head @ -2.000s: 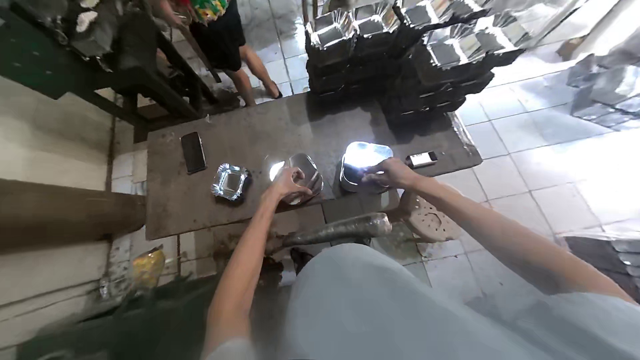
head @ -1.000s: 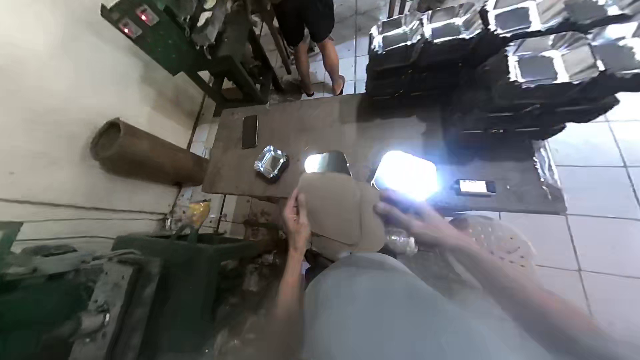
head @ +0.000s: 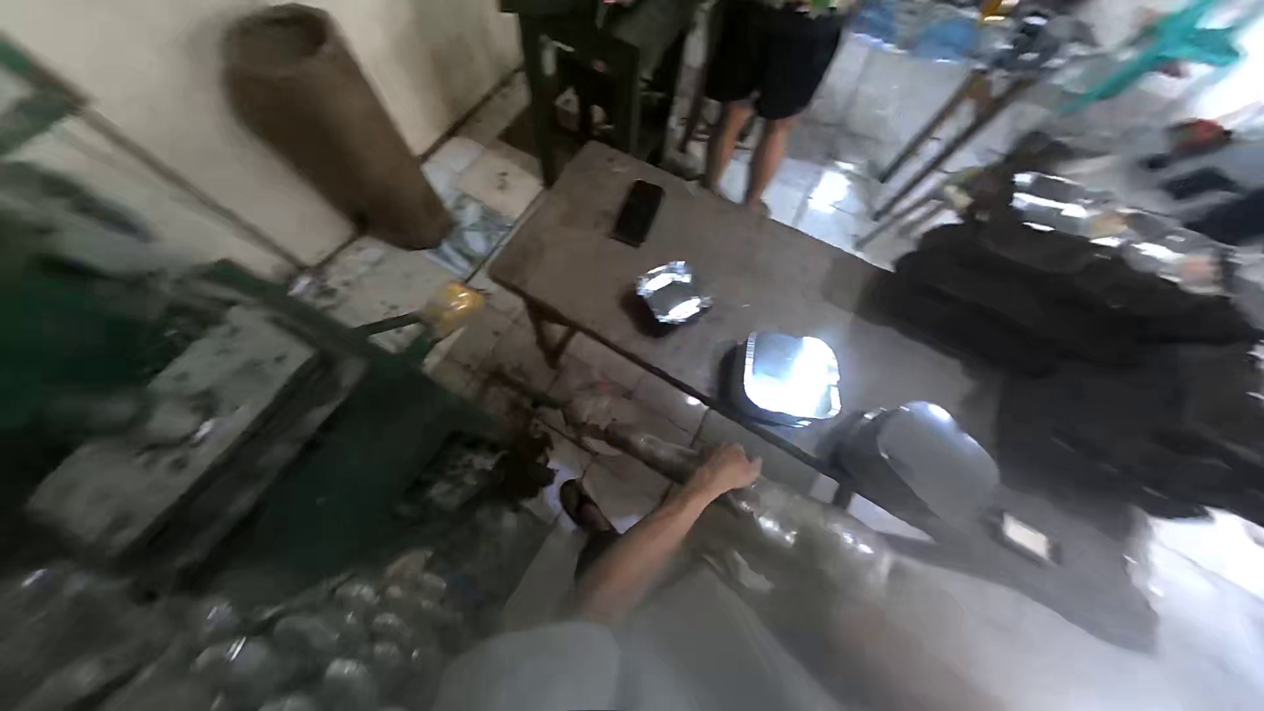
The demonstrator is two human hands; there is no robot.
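My left hand (head: 729, 468) is low beside the near edge of the wooden table (head: 592, 257), over a long clear-plastic-like roll or tube (head: 810, 528); its fingers look curled, and blur hides whether they grip anything. My right hand cannot be made out; only a blurred skin-coloured patch shows at the lower right. On the table lie a small foil container (head: 672, 293), a stack of rounded-square foil containers (head: 790, 377) shining brightly, and another blurred, greyish stack (head: 938, 459) to its right.
A black phone (head: 639, 212) lies at the table's far left, a small device with a pale face (head: 1027, 536) at its right. Dark stacks (head: 1086, 326) fill the right side. A green machine (head: 326, 454) stands left, a brown cylinder (head: 336, 128) leans behind. A person (head: 760, 109) stands beyond the table.
The brown flat pieces held between both hands one second ago are no longer visible. My left hand is now off the table's near edge. The view has swung strongly.
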